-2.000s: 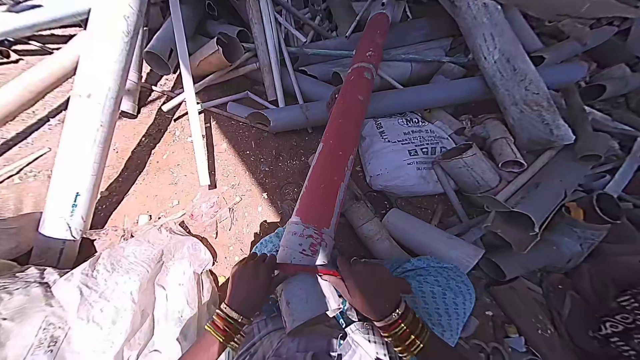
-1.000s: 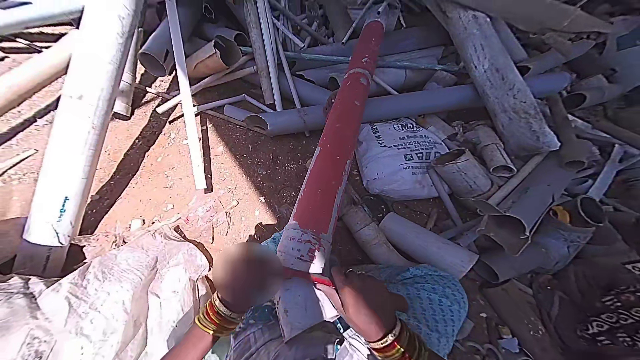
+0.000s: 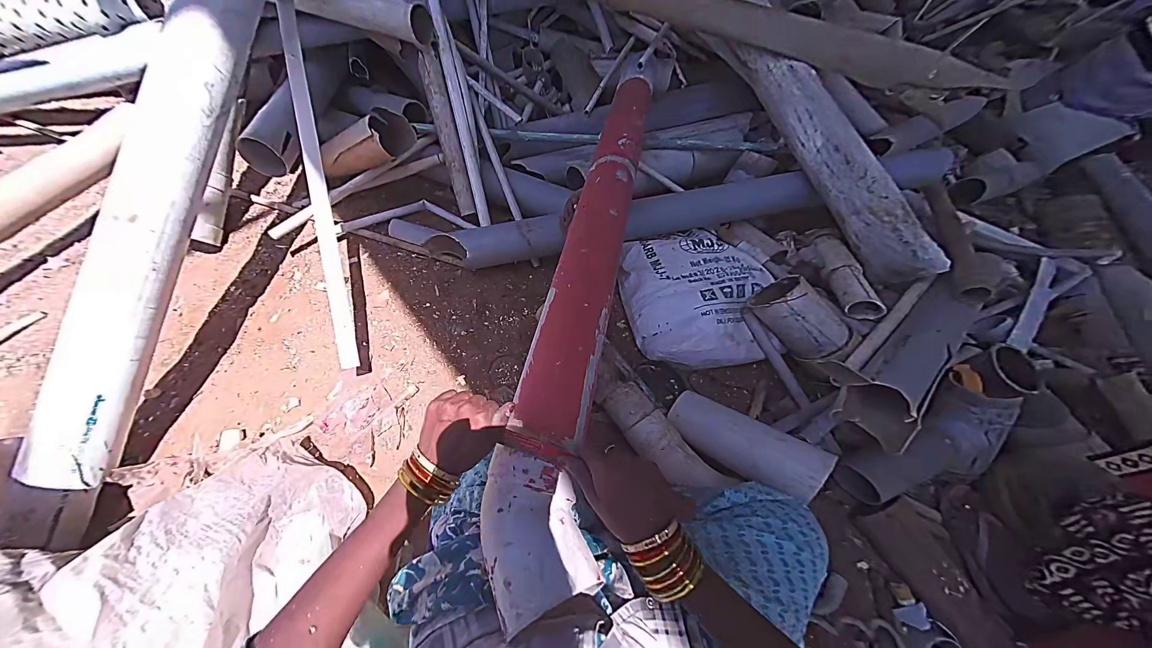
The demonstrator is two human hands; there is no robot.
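A long red-painted pipe [image 3: 589, 261] with a bare greyish, curved near end [image 3: 522, 540] lies lengthwise before me, its near end over my lap. A thin red strip or blade [image 3: 543, 445] crosses the pipe where the red paint meets the bare part; its exact kind cannot be told. My left hand [image 3: 461, 430] is closed on the strip's left end, beside the pipe. My right hand [image 3: 625, 486], in shadow, is closed on its right end, against the pipe's right side. The fingers are partly hidden. Bangles circle both wrists.
Plastic pipes and split pipe pieces [image 3: 909, 360] are heaped ahead and to the right. A printed white sack [image 3: 688, 301] lies right of the red pipe. Large white pipes [image 3: 144, 243] lean at the left, above crumpled white sheeting [image 3: 207, 540]. Patterned cloth [image 3: 1093, 549] shows at the lower right.
Both hands and the red strip have moved farther up the pipe, away from me. More of the pipe's bare near end shows below them.
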